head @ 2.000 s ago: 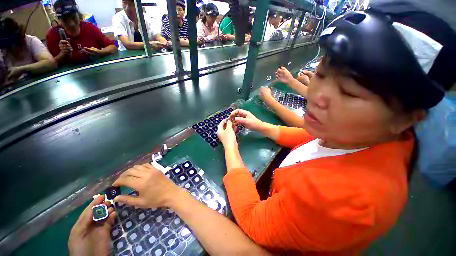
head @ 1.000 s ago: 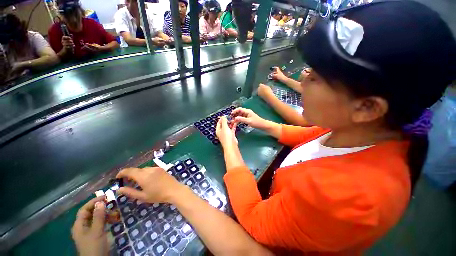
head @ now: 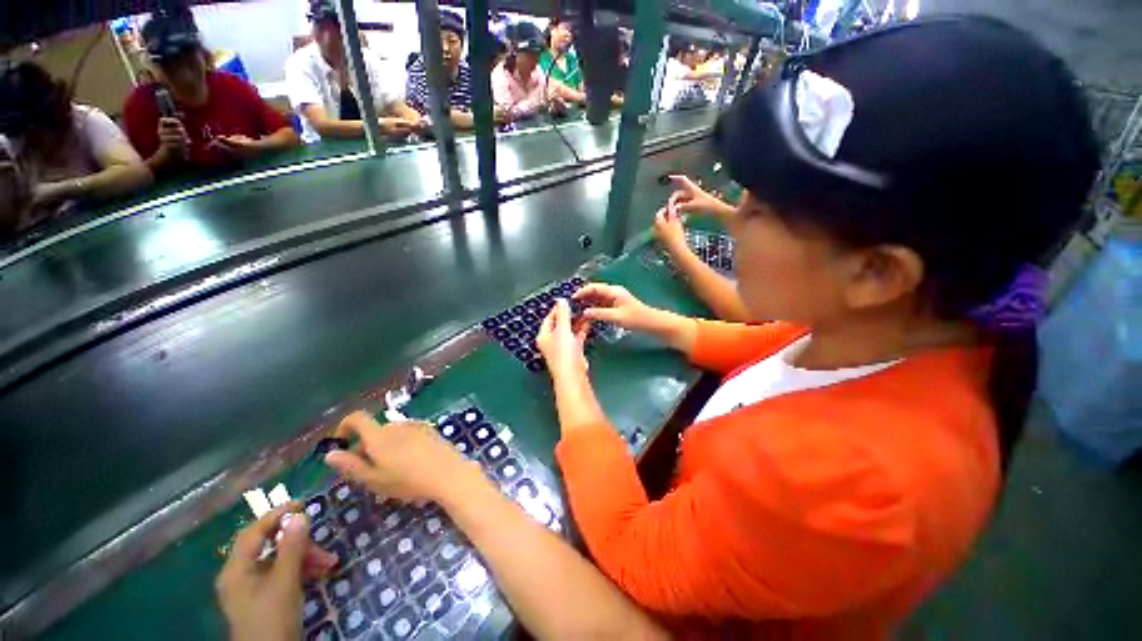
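My left hand [head: 269, 576] is at the lower left, fingers and thumb pinched together on a small part that they mostly hide. Two white tabs [head: 267, 501] stick up at its fingertips. My right hand [head: 403, 461] is up and to the right, over the adhesive sheet, with a small dark piece [head: 331, 446] at its fingertips. The clear, shiny adhesive sheet [head: 403, 566] carries rows of black squares with pale centres and lies under and between my hands. Some emptied places look clear.
White strips [head: 398, 401] lie at the sheet's far edge. A wide dark green conveyor belt [head: 313, 326] runs beyond. A person in orange [head: 776, 488] sits close on the right, hands over another sheet [head: 520, 328]. Green uprights [head: 635, 138] stand along the line; people sit opposite.
My left hand has turned so the green-faced square part no longer shows, and white tabs now stand up there. My right hand has moved slightly right and away with the dark piece.
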